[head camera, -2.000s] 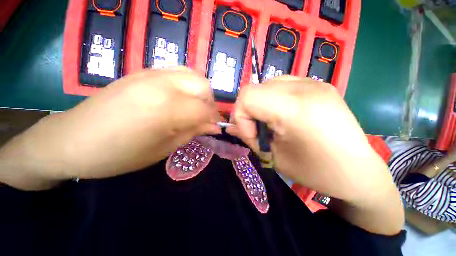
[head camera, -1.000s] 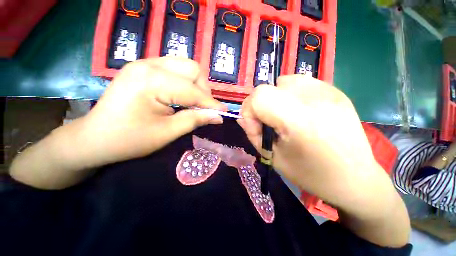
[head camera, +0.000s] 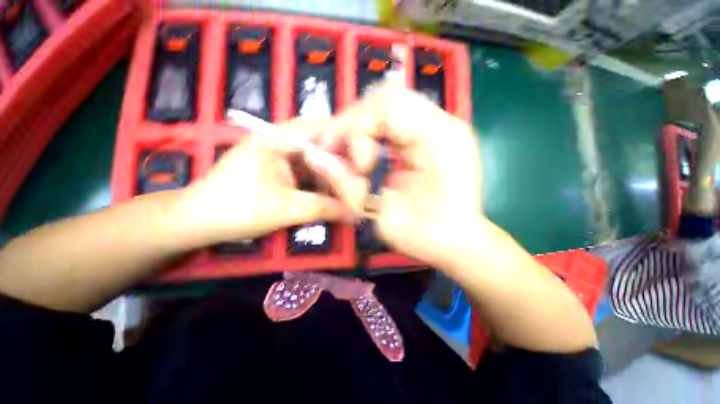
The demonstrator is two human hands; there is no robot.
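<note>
My left hand [head camera: 260, 185] and my right hand [head camera: 422, 170] are close together over the red foam tray [head camera: 207, 134]. A narrow white strip [head camera: 272, 132] shows at my left hand's fingers and runs up to the left from them. My right hand holds the tweezers [head camera: 380, 175], dark with a gold band; their pale upper part shows above the hand. Black phones [head camera: 175, 72] with orange rings and silver patches lie in the tray's pockets in two rows. The hands hide part of both rows. The picture is blurred, and any tiny label is not visible.
Another red tray [head camera: 75, 75] stands at the upper left. A blue object [head camera: 448, 309] and red trays [head camera: 575, 276] are at the lower right. A person in a striped top [head camera: 659, 284] is at the right. Grey equipment is at the top.
The view has shifted, so both tray rows show. Both hands have moved up from the tray's near edge to over the tray. The white strip now sticks out to the upper left.
</note>
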